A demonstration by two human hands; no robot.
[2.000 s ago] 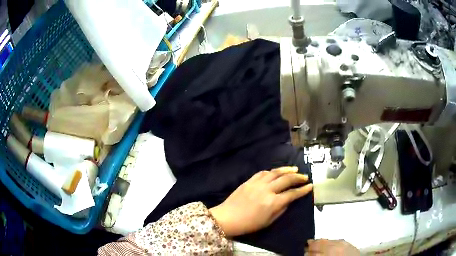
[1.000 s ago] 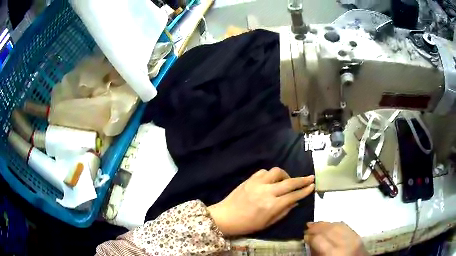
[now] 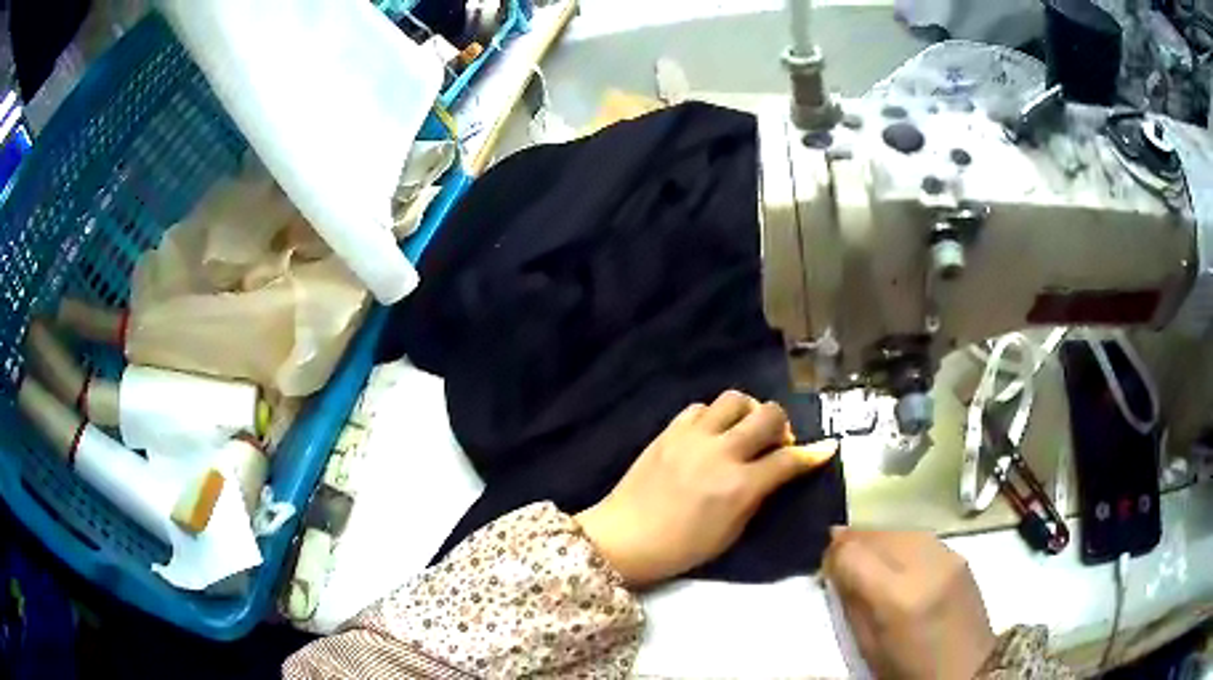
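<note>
A black garment panel (image 3: 599,306) lies flat left of the needle, its right edge running down from the presser foot (image 3: 851,413). My left hand (image 3: 705,492) lies on the panel, fingers pressed flat near its right edge, just below the foot. My right hand (image 3: 911,598) pinches the panel's lower right corner. A thin white tape (image 3: 843,631) hangs down from under the right fingers. The off-white sewing machine head (image 3: 971,226) stands over the panel's right side.
A blue plastic basket (image 3: 339,438) at left holds white and tan rolls, crumpled sheer tan material (image 3: 226,299) and a long white sheet (image 3: 313,133). Right of the needle lie a white tape loop (image 3: 982,458), a dark-and-red tool (image 3: 1031,505) and a black phone-like device (image 3: 1115,452) with a cable.
The panel has moved up towards the foot, and its lower edge now lies higher. My right hand has risen with the corner and shows more fully. My left hand is slightly higher, its fingers more bent.
</note>
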